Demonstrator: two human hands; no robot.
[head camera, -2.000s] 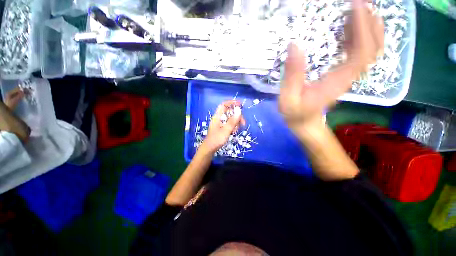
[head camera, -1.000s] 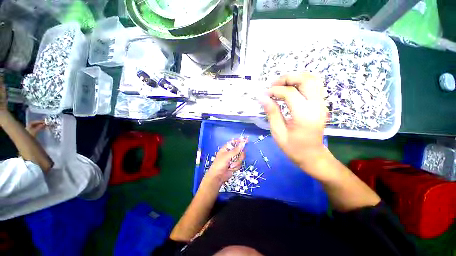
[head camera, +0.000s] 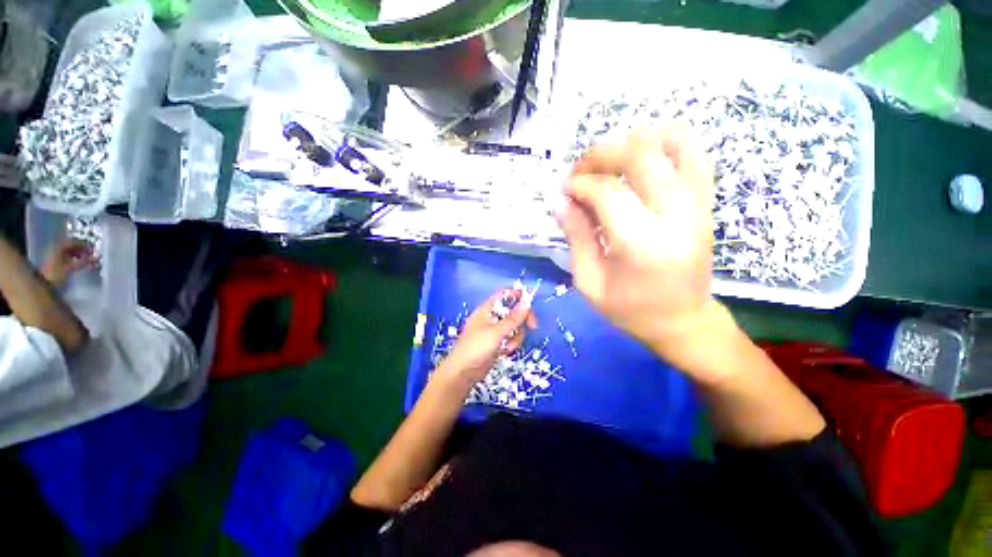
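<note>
My left hand (head camera: 495, 329) is over the blue tray (head camera: 642, 375) and holds a bunch of small white pin parts with thin stems. More pin parts (head camera: 511, 381) lie loose in the tray beside and below it. My right hand (head camera: 642, 223) is raised at the right end of the bright assembly fixture (head camera: 468, 201), partly in front of the clear parts bin (head camera: 789, 185). Its thumb and fingertips are close together, but glare hides whether they hold a part. The clear bin is heaped with similar white-silver parts.
A steel bowl feeder (head camera: 435, 54) stands behind the fixture, with black-and-silver rods (head camera: 332, 152) to its left. Small clear boxes (head camera: 180, 163) are further left. Red stools (head camera: 272, 316) stand below the bench on both sides. Another person's arm (head camera: 38, 288) is at far left.
Since two seconds ago, my right hand has moved left from over the clear bin to the fixture's right end. My left hand stays over the tray with its bunch. The camera view has shifted.
</note>
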